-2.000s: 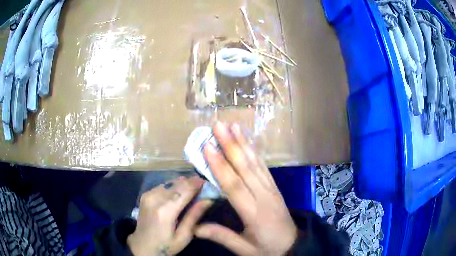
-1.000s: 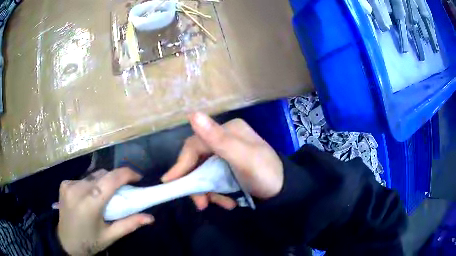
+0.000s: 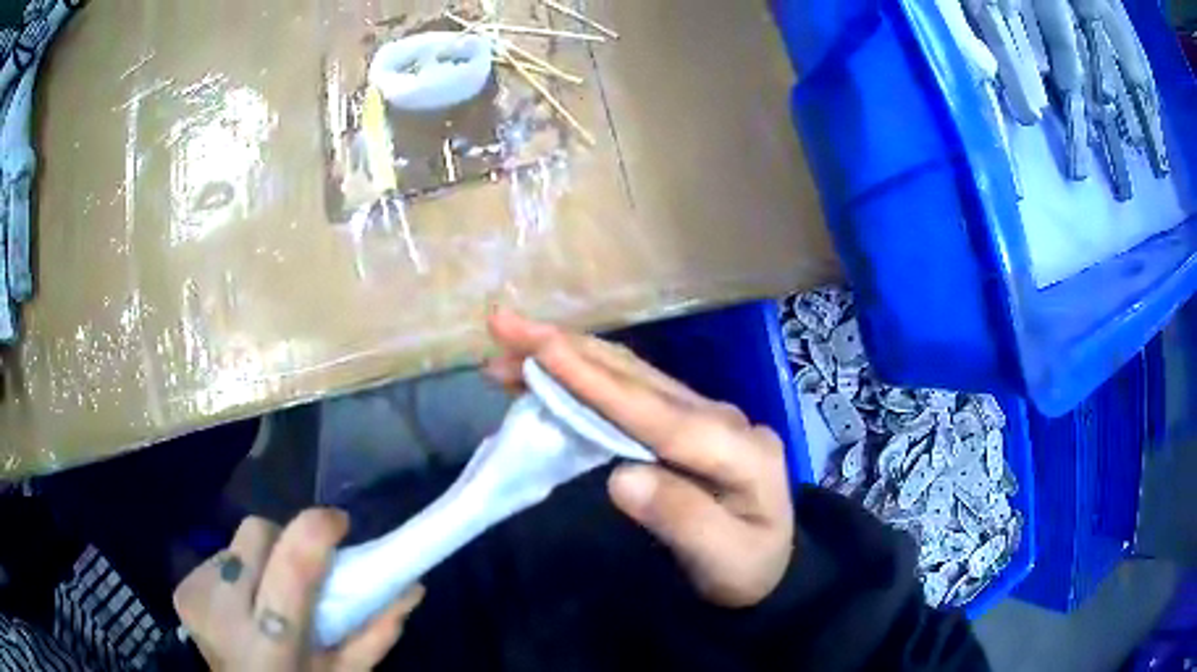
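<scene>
A pale grey-white leg part (image 3: 453,519) is held over my lap, below the table edge, slanting up to the right. My left hand (image 3: 295,597) is closed around its lower left end. My right hand (image 3: 683,460) is at the flared foot end, with its fingers laid along the flat outer face of the foot and its thumb below. A flat pale plate (image 3: 578,418) sits against the foot under these fingers. Its far face is hidden by the hand.
A white glue cup (image 3: 431,72) stands on a dark pad (image 3: 446,138), with thin wooden sticks (image 3: 545,82) beside it. The upper blue tray (image 3: 919,223) holds legs at right; the lower bin holds loose sole plates (image 3: 939,460). More legs lie far left. A striped sleeve shows lower left.
The leg has tilted from nearly level to slanting up right. My right hand has shifted from gripping around the foot to lying flat along its sole side. The view has shifted slightly.
</scene>
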